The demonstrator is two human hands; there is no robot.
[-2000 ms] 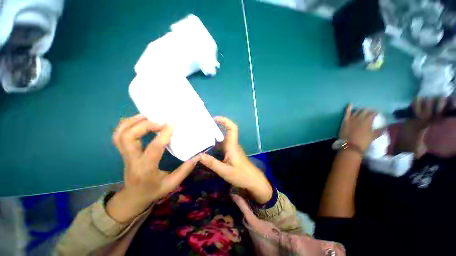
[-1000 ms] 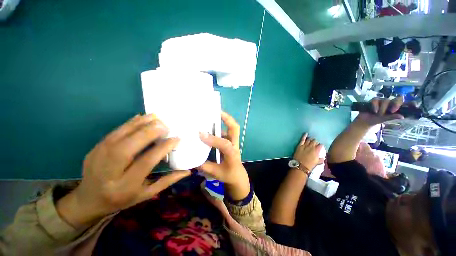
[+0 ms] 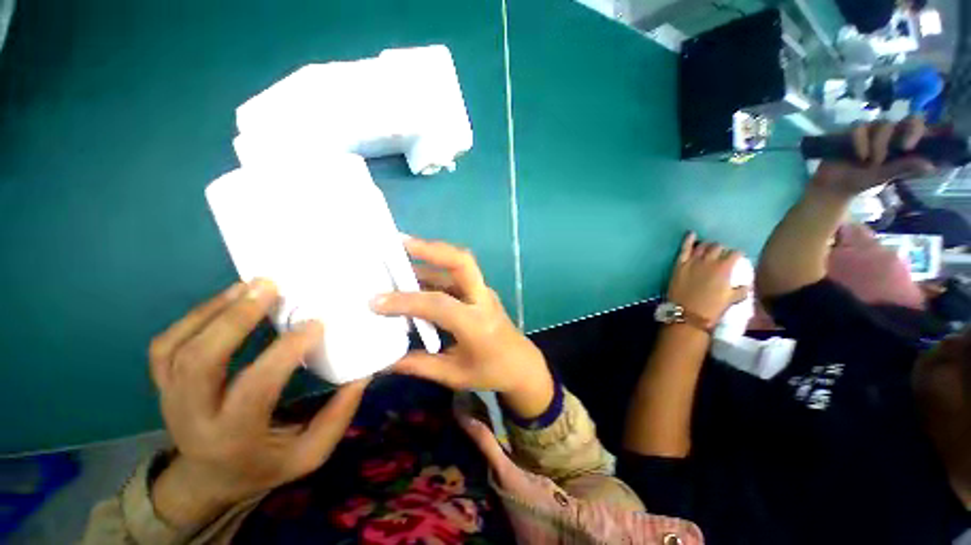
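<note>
A white camera housing [image 3: 314, 240] lies at the green bench's near side, overexposed so that its details are lost. Its far end joins or touches a white mounting bracket [image 3: 362, 101] that bends to the right. A thin white antenna [image 3: 416, 303] runs along the housing's right side. My left hand [image 3: 240, 394] holds the housing's near left side with the fingertips. My right hand [image 3: 468, 325] holds its near right side, fingers over the antenna area and thumb at the near end. The underside is hidden.
On the right, a neighbouring worker [image 3: 788, 405] holds a dark stick tool [image 3: 884, 148] in one hand and rests the other on a white unit [image 3: 735, 309]. A black box [image 3: 735, 80] stands on the green bench [image 3: 596, 202] at the far right. A pale line crosses the bench right of the housing.
The housing, gripped by both hands, has tilted and shifted left in the picture since one second ago. Its near end looked squarer two seconds ago and now looks rounded. The view has also shifted.
</note>
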